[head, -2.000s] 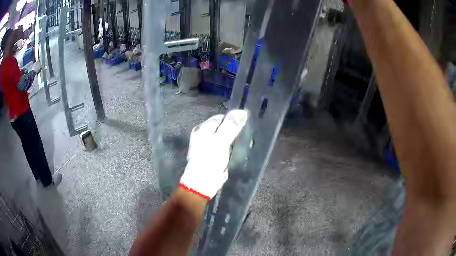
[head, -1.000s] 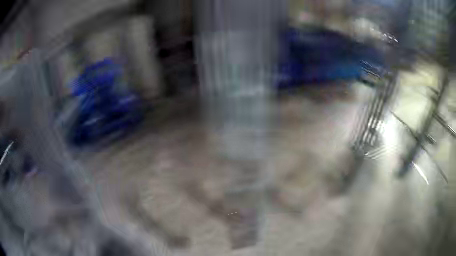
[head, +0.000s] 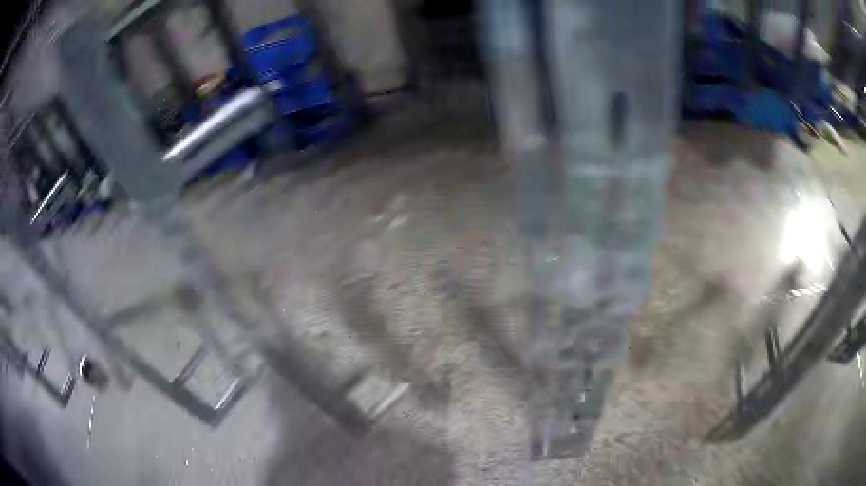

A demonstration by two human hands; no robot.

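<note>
A wide grey metal channel hangs upright in front of me, right of centre. A slot shows in its upper part, and its lower end is above the floor. The frame is blurred, so its edges are unclear. Neither of my hands is in the picture, so I cannot see what they hold.
Narrow hanging racks with short rungs slant across the left. Another dark rack is at the lower right. Blue crates stand at the back, with more blue crates at the upper right. The speckled floor lies below.
The view has turned, with strong blur on the way. My gloved left hand, my raised right arm and the person in red have left the picture. The channel now stands right of centre.
</note>
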